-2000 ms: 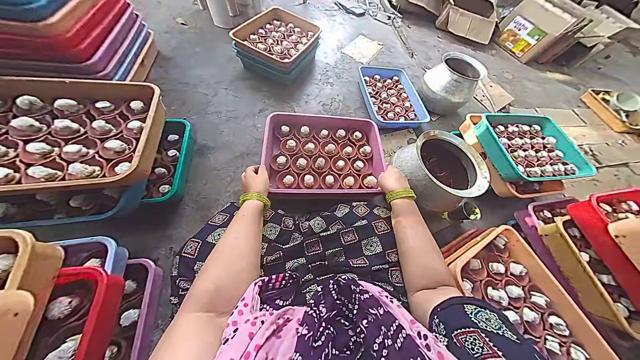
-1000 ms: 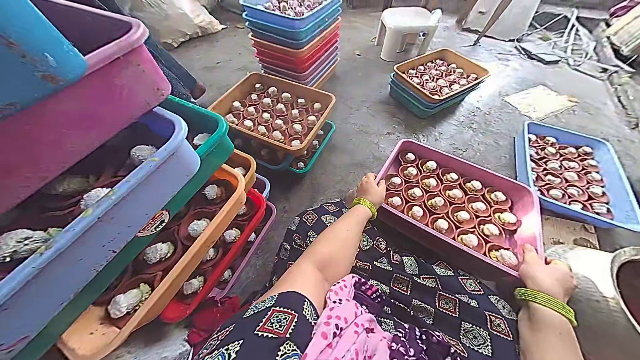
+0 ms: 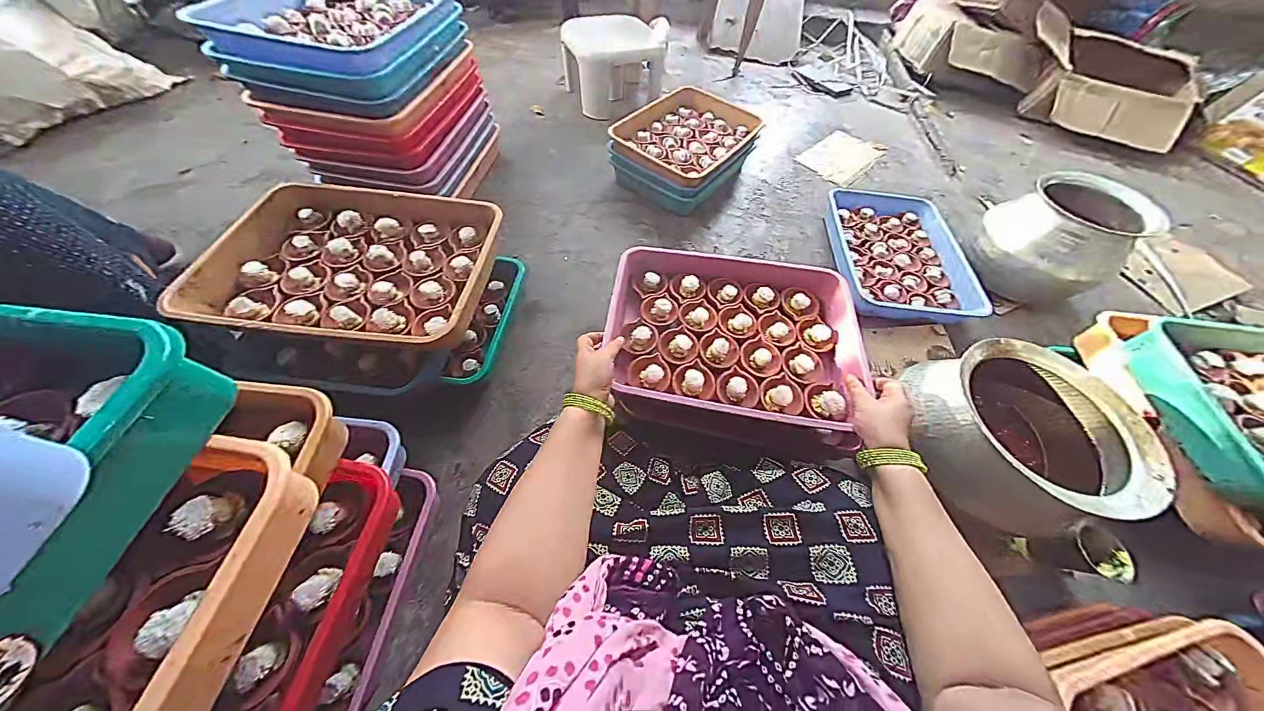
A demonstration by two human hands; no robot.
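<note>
A pink plastic tray [image 3: 736, 407] sits in front of my lap, holding rows of small reddish-brown clay cups [image 3: 718, 350], each with a whitish, crumbly ball on top. My left hand [image 3: 595, 365] grips the tray's left side, with the thumb on the rim. On its right side, near the front corner, my right hand [image 3: 881, 411] grips the rim. A large metal pot [image 3: 938, 434] with dark reddish contents stands just right of my right hand. Left of my left hand, an orange-brown tray [image 3: 326, 332] of similar cups rests on other trays.
Tall tray stacks [image 3: 395, 128] stand at the back left, more trays at the near left. Ahead are a small tray stack [image 3: 681, 197], a white plastic stool [image 3: 612, 59] and a blue tray [image 3: 913, 314]. A second metal pot [image 3: 1017, 247] and cardboard boxes [image 3: 1116, 99] lie right. A person's dark clothing shows left.
Both hands keep hold of the pink tray throughout. The view has swung left and then partly back.
</note>
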